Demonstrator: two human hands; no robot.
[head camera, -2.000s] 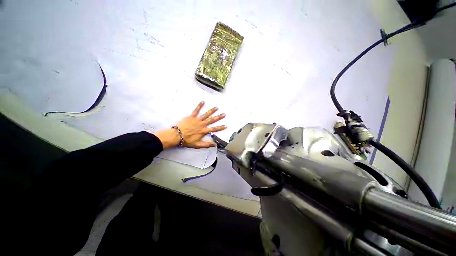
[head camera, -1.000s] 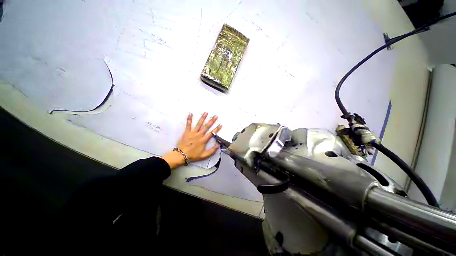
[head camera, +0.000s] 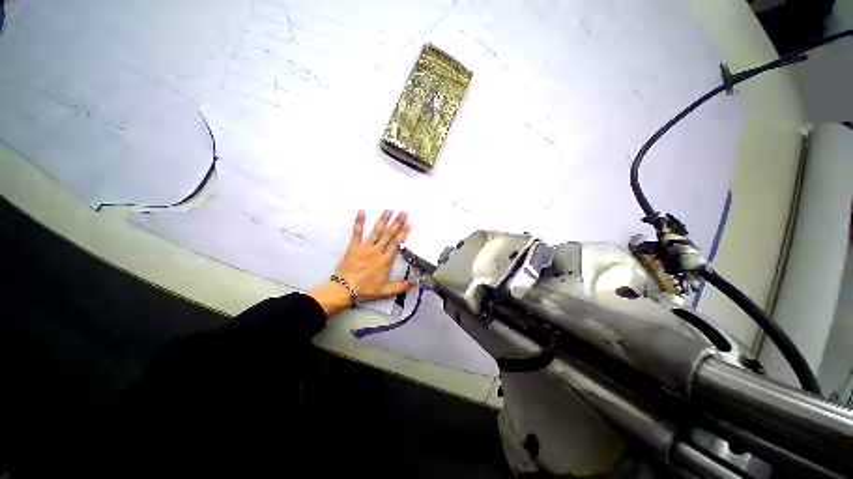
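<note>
My left hand (head camera: 369, 267) lies flat on the white paper marker (head camera: 309, 178), fingers spread, holding nothing. The straight-knife cutting machine (head camera: 580, 281), worn grey metal with shiny bars, stands just right of my hand. Its narrow front end is close to my fingertips and thumb, at a cut line in the lay. A curved narrow offcut strip (head camera: 388, 326) with a dark blue edge lies below my thumb. A mottled yellow-brown block weight (head camera: 427, 108) rests on the paper beyond my hand. My right hand is not visible.
A curved cut (head camera: 201, 187) opens in the lay at the left. A black power cable (head camera: 645, 154) loops over the machine from the upper right. Another mottled weight (head camera: 653, 264) lies partly hidden behind the cable joint. A thick white roll (head camera: 828, 224) lies at the right. The cream table edge (head camera: 187, 271) curves along the front.
My left hand has shifted slightly down and turned, its fingers now pointing more away from me. The cut by my thumb has opened and the strip sits apart. The view has shifted slightly.
</note>
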